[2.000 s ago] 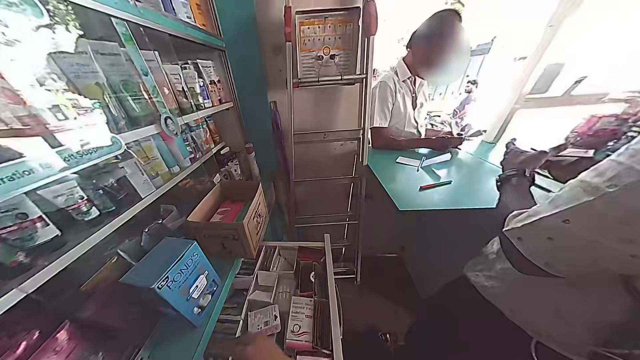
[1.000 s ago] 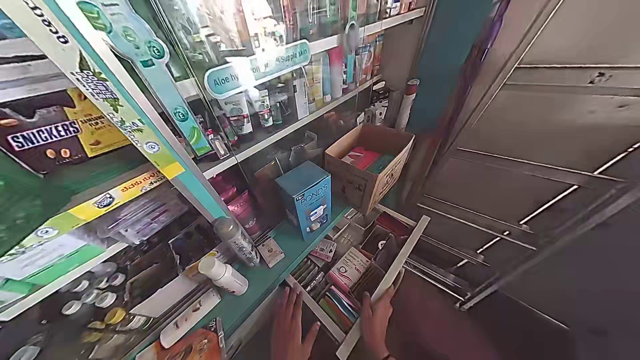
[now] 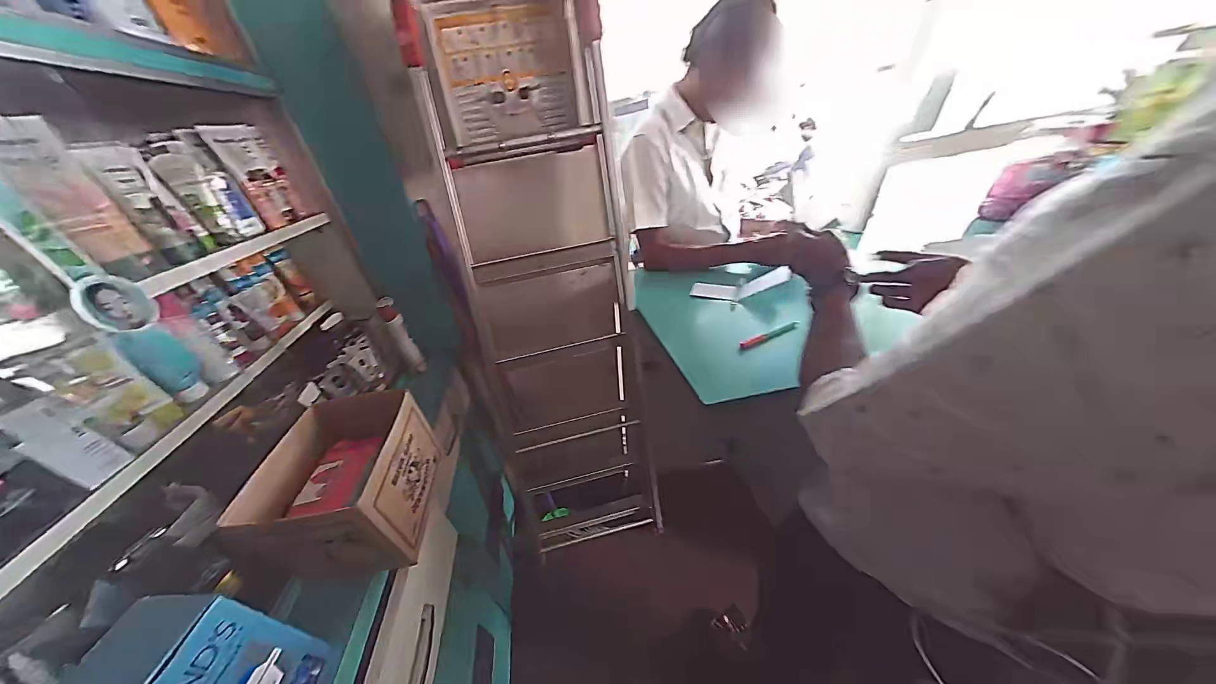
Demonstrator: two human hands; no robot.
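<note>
Neither of my hands shows in the head view, so what they hold or touch is hidden. At the lower left, a blue Pond's box (image 3: pixel 242 646) stands on the teal counter (image 3: pixel 328 608). Behind it, an open cardboard box (image 3: pixel 328 546) holds a red packet (image 3: pixel 337 480). A white drawer front (image 3: pixel 418 608) with a metal handle sits flush below the counter edge. To the right, a red and green pen (image 3: pixel 768 336) and white papers (image 3: pixel 712 291) lie on a teal table (image 3: pixel 708 366).
Glass-fronted shelves (image 3: pixel 228 256) with tubes and packets line the left side. A folding metal ladder (image 3: pixel 546 351) stands in the middle. A person in a white shirt (image 3: pixel 674 161) is behind the table; another person's pale garment (image 3: pixel 1026 408) fills the right side, close by.
Both my hands, at the open drawer a second ago, have left the view. The drawer front is now flush with the counter. The view has swung right.
</note>
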